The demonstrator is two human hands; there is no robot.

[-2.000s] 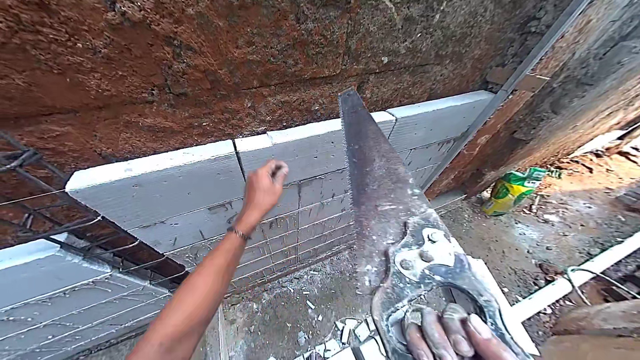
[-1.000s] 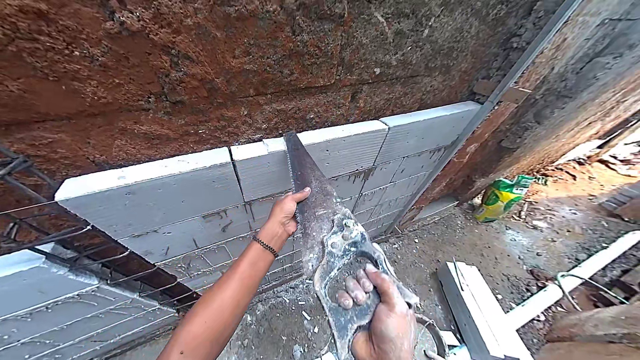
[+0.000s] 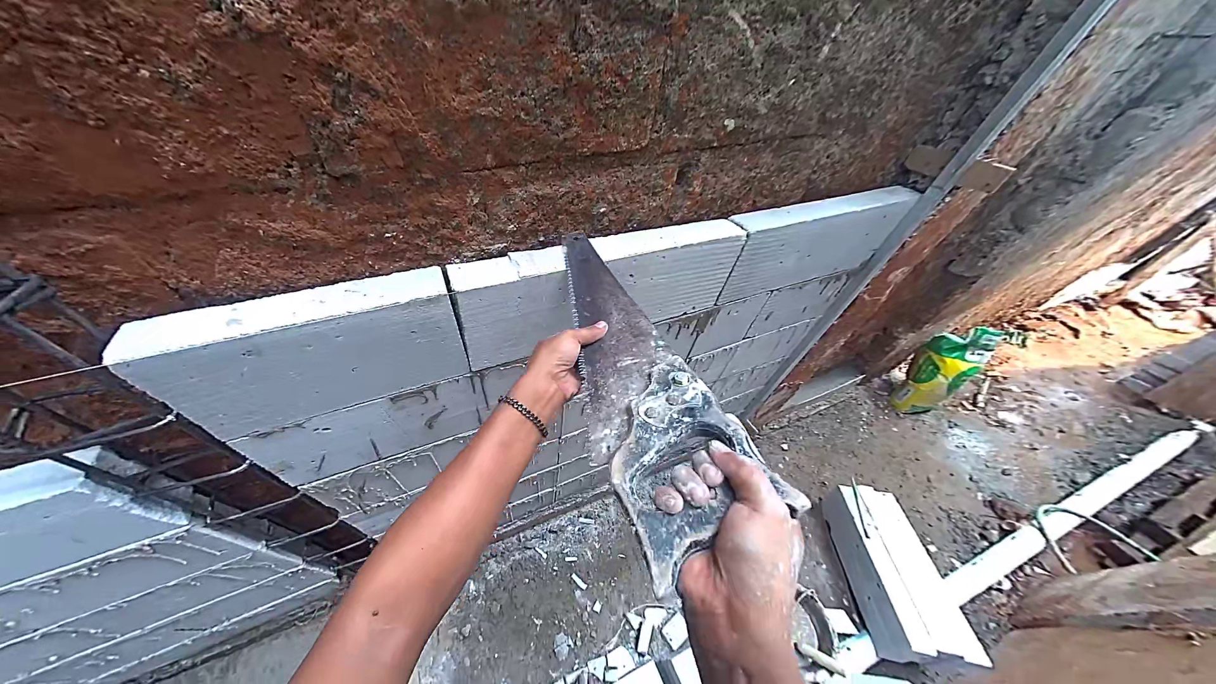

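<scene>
My right hand (image 3: pixel 736 532) grips the dark, mortar-smeared handle of a handsaw (image 3: pixel 617 328). The blade points up and away, its toothed edge facing left and its tip at the top edge of a light grey lightweight concrete block (image 3: pixel 513 309). My left hand (image 3: pixel 560 366), with a dark beaded bracelet on the wrist, is at the toothed edge of the blade, thumb against it; whether its fingers grip the blade or the block is not clear. The block stands in the top course of a block wall, between a wider block (image 3: pixel 285 356) on the left and more blocks on the right.
A red-brown earth and rock face (image 3: pixel 427 114) rises behind the wall. Steel rebar (image 3: pixel 57 332) and taut wires are at left. A metal straightedge (image 3: pixel 988 133) leans at right. A green and yellow bag (image 3: pixel 940 370), a loose block (image 3: pixel 893 570), a white pipe (image 3: pixel 1073 503) and block scraps lie on the ground.
The saw and my right hand came from the lower right to the block top. My left hand has moved from the block's upper edge to beside the blade. The view shifted slightly.
</scene>
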